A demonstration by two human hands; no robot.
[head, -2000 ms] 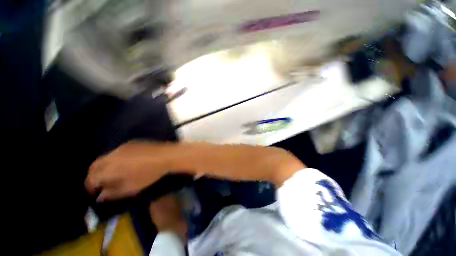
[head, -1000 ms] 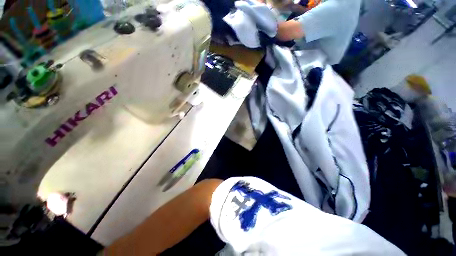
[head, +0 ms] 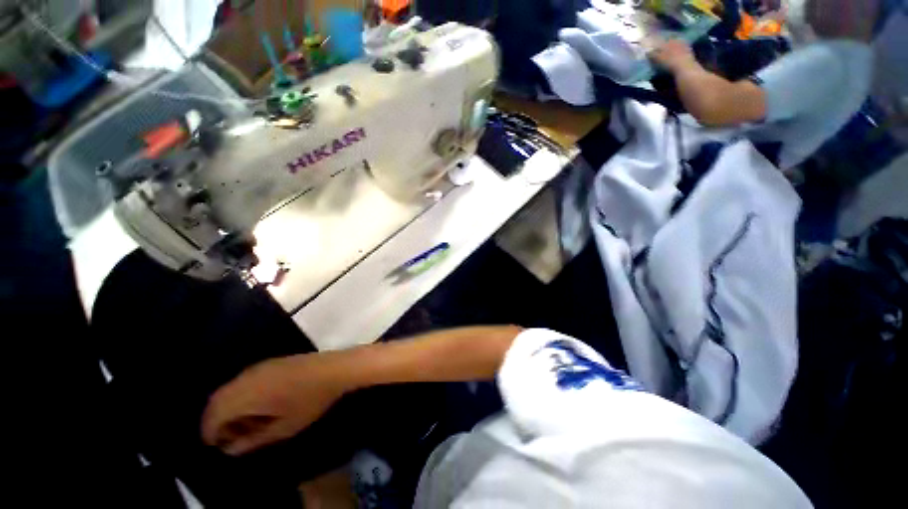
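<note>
My right hand is at the lower left with its fingers curled down onto black fabric. It seems to pinch the fabric, though the fingertips are hard to see. The fabric lies over the table's left end and hangs below it. My left forearm shows only as a small piece at the bottom edge; my left hand is hidden. The cream-white HIKARI sewing machine stands beyond, with its needle area just past the fabric.
Thread snips lie on the white table. A dark item is at its right end. White-and-black garment pieces are heaped at the right. Another person's arm reaches over cloth at the upper right. A white basket stands behind the machine.
The view swung right, then partly back left and wider. My right hand, out of the picture one second ago, shows again on the black fabric.
</note>
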